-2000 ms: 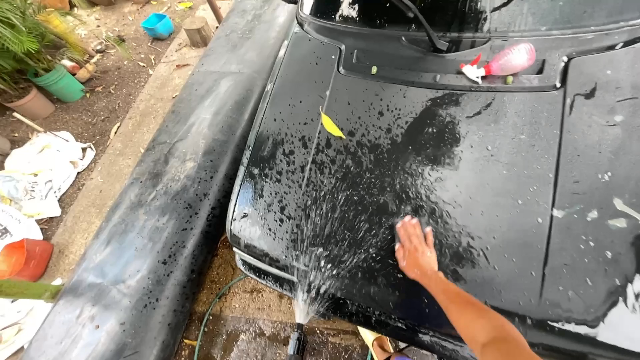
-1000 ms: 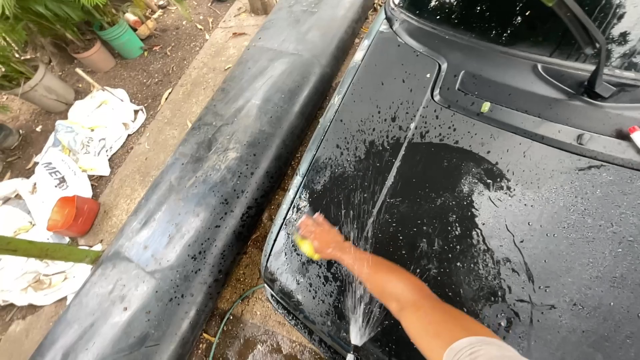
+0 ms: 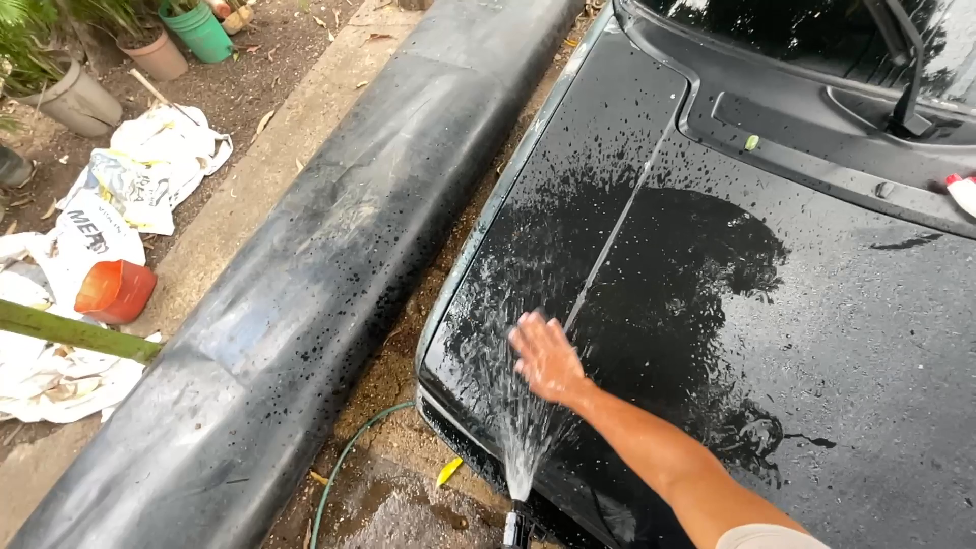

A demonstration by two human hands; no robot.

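My right hand (image 3: 547,358) is spread over the wet black car hood (image 3: 686,305), its fingers apart and nothing in it, in the water spray (image 3: 526,427). Whether the palm touches the hood is unclear. The spray fans up from a black hose nozzle (image 3: 516,526) at the bottom edge, beside the hood's front corner. My left hand is out of view, and what holds the nozzle cannot be seen. A yellow leaf (image 3: 450,472) lies on the wet ground left of the nozzle.
A long black cover or padded form (image 3: 305,252) runs beside the car. A green hose (image 3: 341,461) curves between them. At left are an orange container (image 3: 116,291), white sacks (image 3: 164,145) and plant pots (image 3: 76,99). A wiper (image 3: 906,84) and part of a spray bottle (image 3: 962,192) are at right.
My right hand has moved across the hood toward its left side. The yellow leaf, on the hood two seconds ago and near my hand a second ago, is off the hood. The view has shifted left.
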